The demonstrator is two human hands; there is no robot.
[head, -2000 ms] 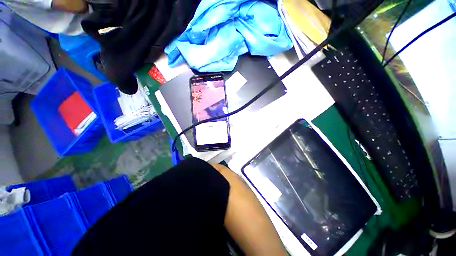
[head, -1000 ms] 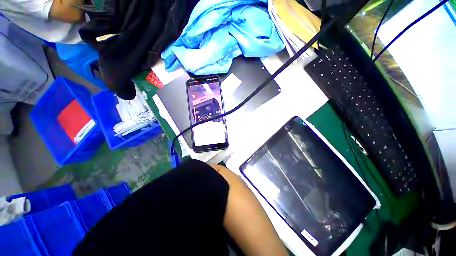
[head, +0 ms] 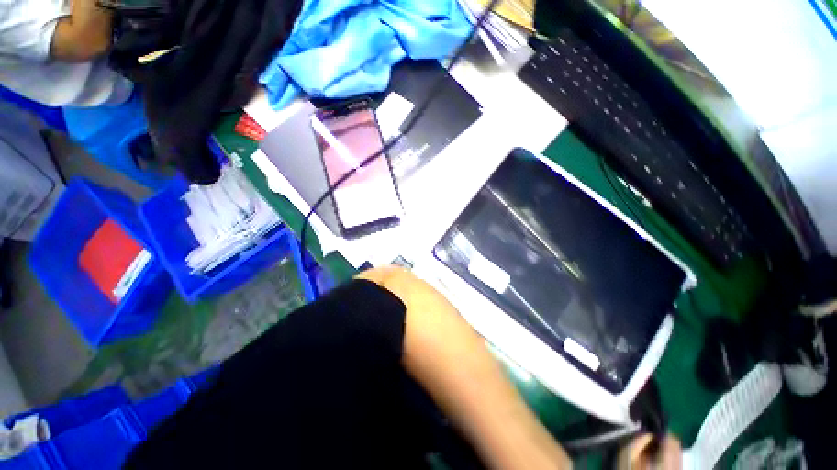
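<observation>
A flat black glossy panel (head: 597,262) lies on white sheets, with glare across it and a small white label near its lower edge. My left forearm, bare below a black sleeve, crosses below the panel and runs out of the bottom edge. Blurred fingers (head: 650,453) show at the bottom edge below the panel, beside a dark object; I cannot tell which of my hands they belong to or what they hold. A white printed label strip (head: 734,415) curves up to the right of the fingers.
A lit smartphone (head: 365,188) lies left of the panel, crossed by a black cable. A blue cloth (head: 367,41) lies behind it and a black keyboard (head: 642,151) behind the panel. Blue bins (head: 170,248) stand on the floor at left. Another person's arm (head: 84,32) shows at top left.
The view has shifted, so the panel and phone appear higher and the phone looks tilted. The fingers, dark object and curved label strip have come into clearer view at the bottom. The phone's picture has changed.
</observation>
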